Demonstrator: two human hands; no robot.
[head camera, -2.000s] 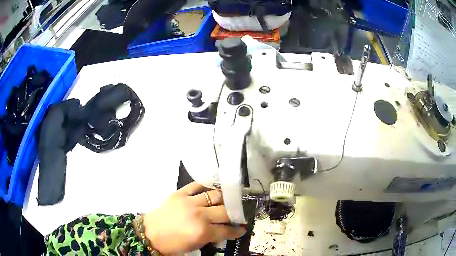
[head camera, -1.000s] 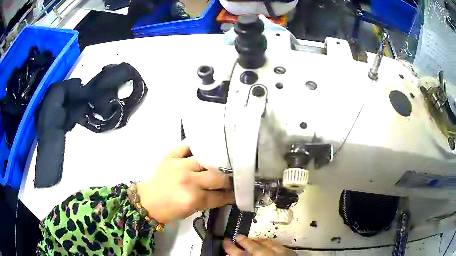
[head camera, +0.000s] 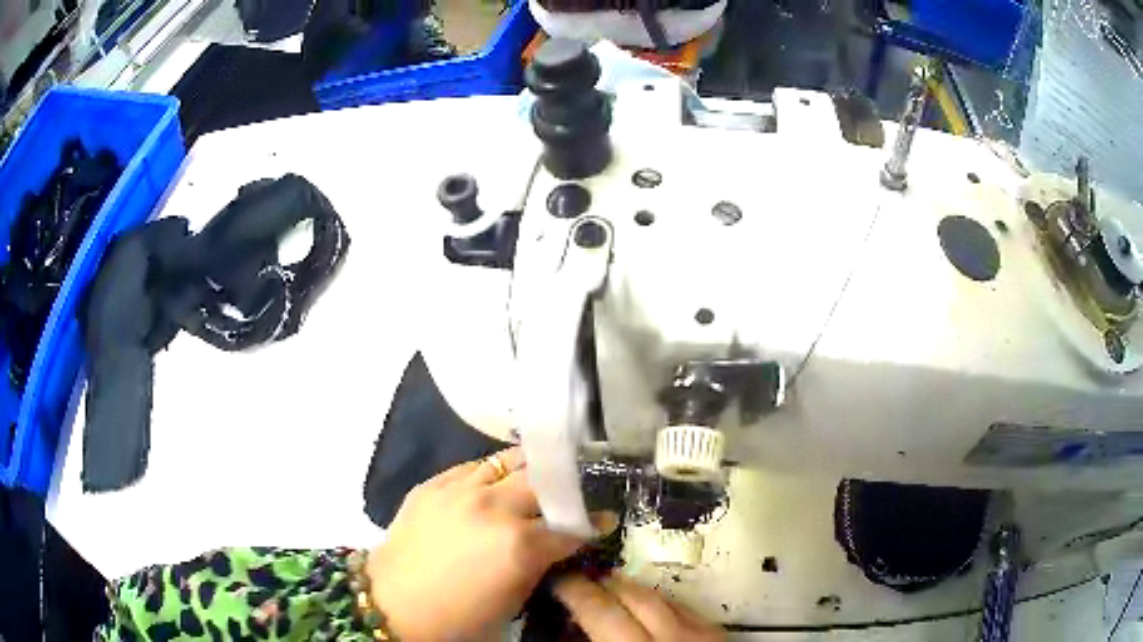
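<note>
A flat black fabric panel (head camera: 424, 439) lies left of the machine head, partly under my left hand. My left hand (head camera: 470, 552) rests on the black work beside the presser foot area, its fingertips partly hidden by the long white cover (head camera: 558, 414). My right hand (head camera: 639, 612) is cut off by the bottom edge, its fingers on dark material below the needle area. The needle and the exact grip of both hands are hidden. The off-white sewing machine (head camera: 802, 276) fills the right side.
Black strips and rings (head camera: 257, 257) lie on the white table (head camera: 376, 188) at left. A blue bin (head camera: 75, 251) of black pieces stands at the far left. A rounded black piece (head camera: 913, 532) and a slim dark tool (head camera: 999, 589) lie on the right.
My right hand has come in from the bottom edge since the oldest frame. More of the black panel now shows left of the head. My left hand has stayed by the needle area.
</note>
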